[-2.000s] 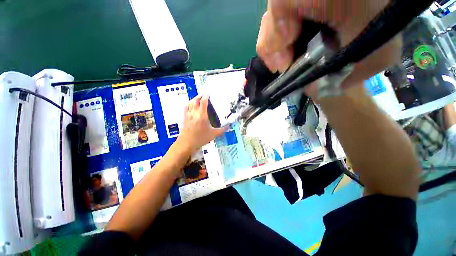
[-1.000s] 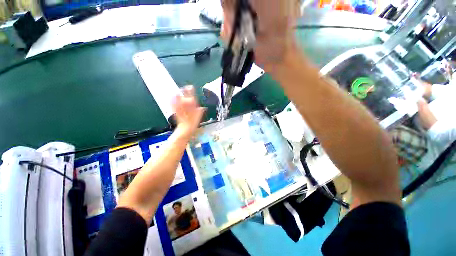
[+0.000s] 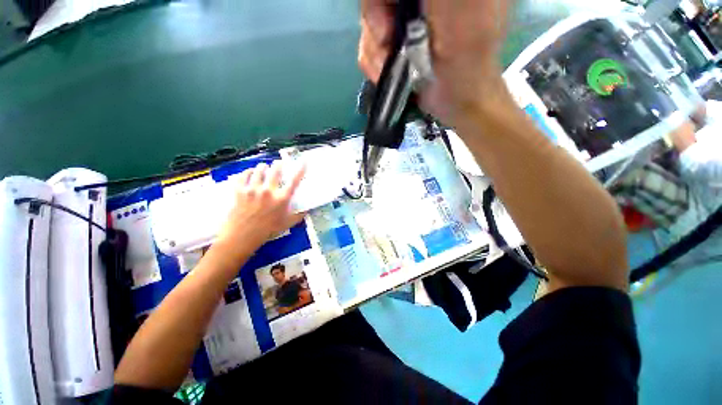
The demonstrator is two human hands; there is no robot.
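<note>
A long white appliance unit (image 3: 190, 216) lies lengthwise on the bench. My left hand (image 3: 265, 203) rests on top of it with the fingers spread. My right hand (image 3: 443, 55), partly cut off by the top edge, grips the black electric screwdriver (image 3: 388, 103). The screwdriver's metal nose points down at the unit's right end; whether it touches is hard to tell in the glare.
Two more white units (image 3: 79, 285) stand side by side at the left with black cords. A dark green conveyor (image 3: 222, 79) runs behind the bench. A screw feeder (image 3: 586, 95) with a green mark is at the right, near another person's hand. A black cloth item (image 3: 475, 293) is below the bench.
The white unit has come from the conveyor onto the bench under my left hand. My right hand keeps the screwdriver, its nose now at the unit's right end. The view has shifted.
</note>
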